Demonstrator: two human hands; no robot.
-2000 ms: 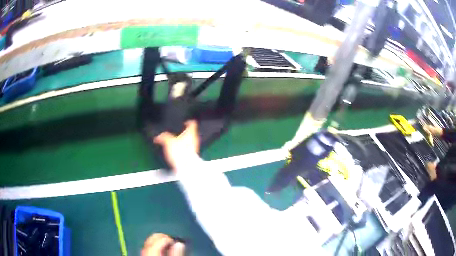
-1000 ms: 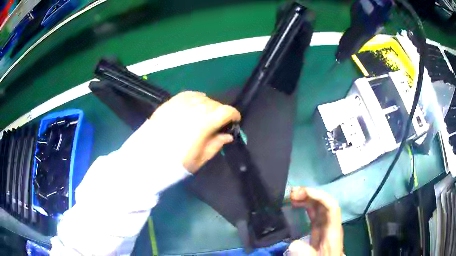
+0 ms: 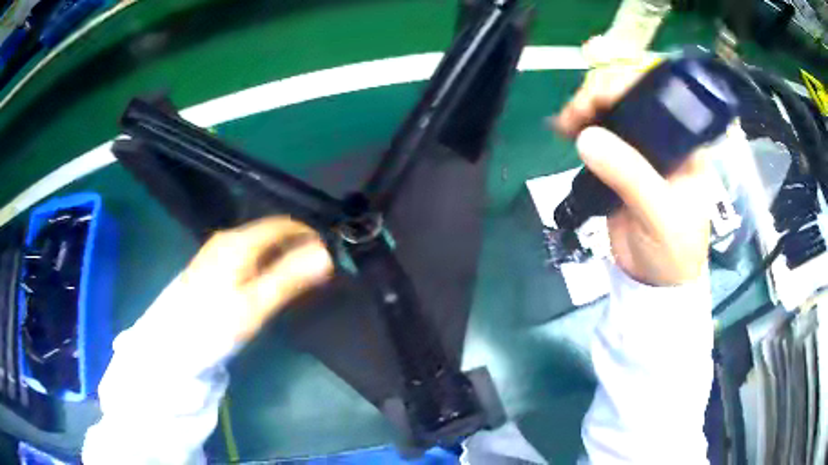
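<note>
Three black legs spread from a central hub with a shiny ring, lying on the flat black triangular jig. Bits of teal show around the hub. My left hand is beside the hub on its left, blurred, over the jig's left edge; whether it touches anything is hard to tell. My right hand is closed around the dark electric screwdriver, its narrow end pointing down and left over the screw feeder, which it partly hides.
A blue bin of small black parts stands at the left, with a leg stack beside it. A white-edged green conveyor runs behind. A black cable and stacked sheets are at the right.
My right hand has moved up from the near leg's end and taken hold of the screwdriver. My left hand has moved off the hub, down and left. The view has shifted slightly.
</note>
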